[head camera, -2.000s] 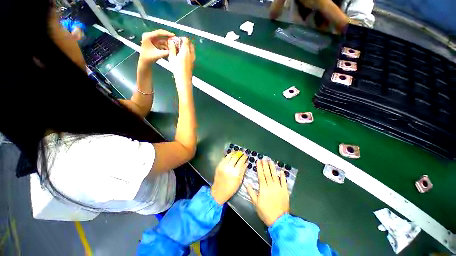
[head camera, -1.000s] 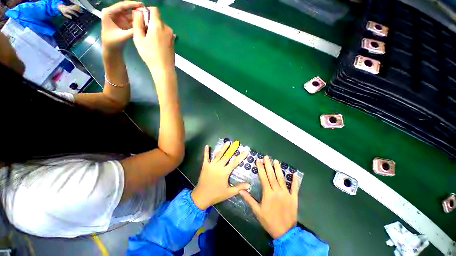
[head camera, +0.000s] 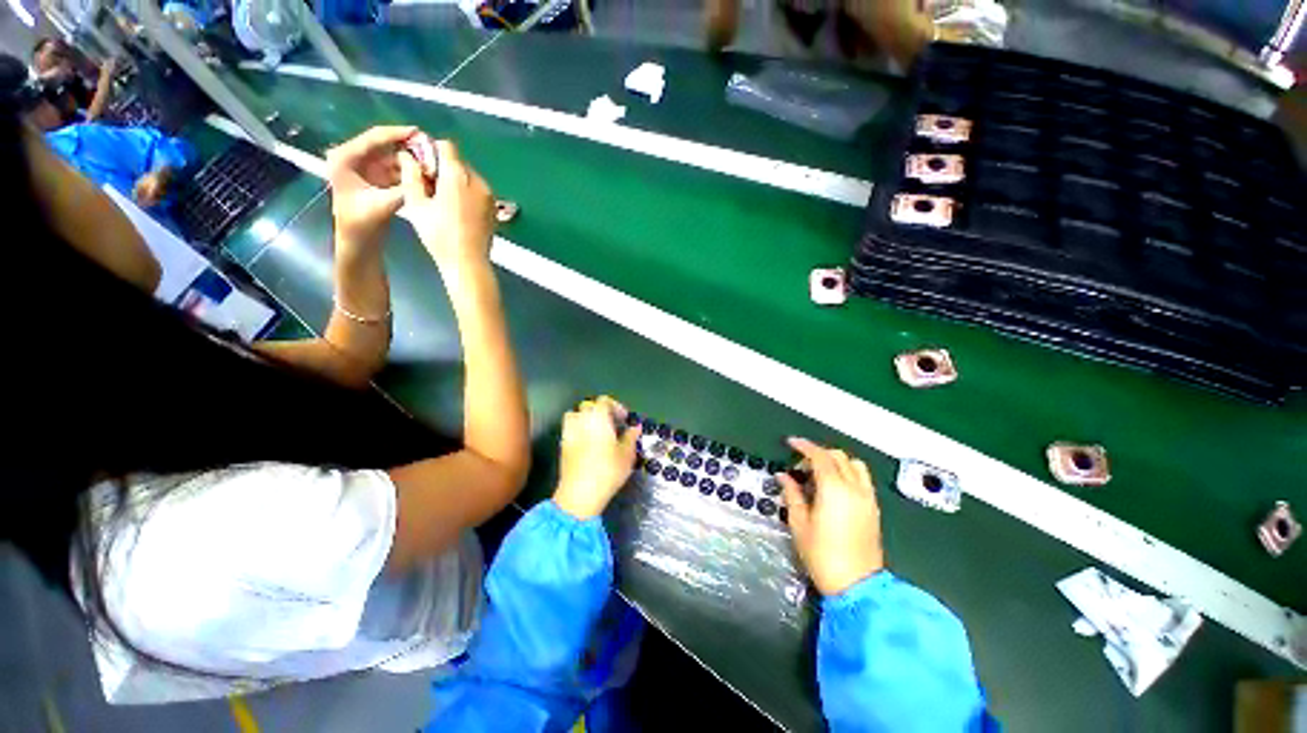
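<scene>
A clear sheet (head camera: 717, 551) lies on the dark green bench, with rows of round black parts (head camera: 710, 465) along its far part. My left hand (head camera: 595, 458) pinches its left upper edge. My right hand (head camera: 836, 513) holds its right edge, fingers bent at the last black parts. A whitish housing (head camera: 929, 484) with a dark round centre lies just beyond my right hand, by the white rail.
Pinkish housings (head camera: 1078, 463) lie along the green belt (head camera: 688, 258) beyond the white rail (head camera: 745, 365). Black stacked trays (head camera: 1089, 215) stand far right. A crumpled white wipe (head camera: 1132, 626) lies right. A neighbour's arm (head camera: 487, 387) is at left, hands raised around a small part.
My hands were flat over the sheet with fingers spread; now they have moved apart to its left and right edges, fingers bent, uncovering the rows of black parts. The camera view has shifted.
</scene>
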